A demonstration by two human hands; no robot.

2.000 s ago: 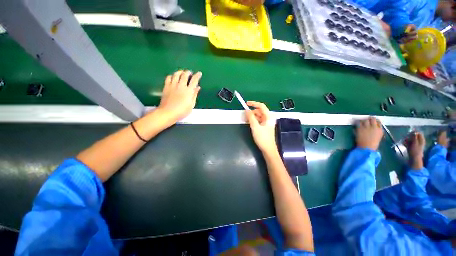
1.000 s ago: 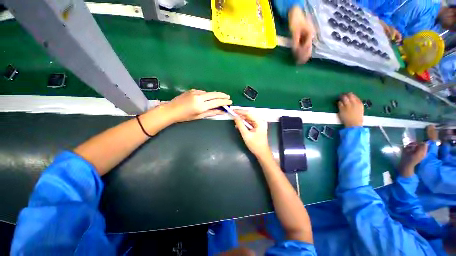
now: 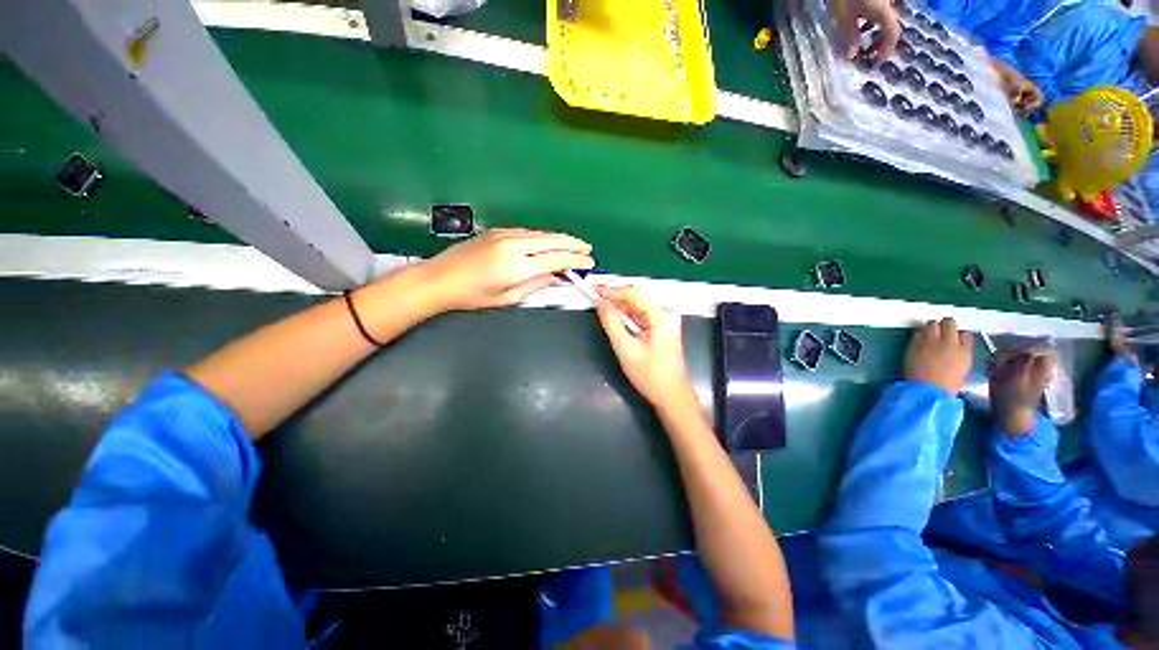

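My left hand (image 3: 508,269) is over the white rail, its fingers closed around a small dark watch housing (image 3: 580,271), mostly hidden by the fingers. My right hand (image 3: 646,333) holds a thin white stick (image 3: 586,290) like a pen. The stick's tip meets the housing at the left fingertips; the exact contact is too small to tell. More housings lie spaced on the green conveyor belt (image 3: 318,140), one (image 3: 451,220) just beyond my left hand and one (image 3: 691,244) beyond my right hand.
A black phone (image 3: 751,377) lies right of my right hand, with two housings (image 3: 807,351) beside it. A grey post (image 3: 216,140) rises at left. Across the belt are a yellow tray (image 3: 632,95), a blister tray (image 3: 833,127) and a yellow fan (image 3: 1101,137). Neighbouring workers' hands (image 3: 941,354) are at right.
Since the oldest frame my left hand has come back from the belt with a housing, and the stick has met it. Belt housings moved right. A facing worker's hand moved onto the blister tray.
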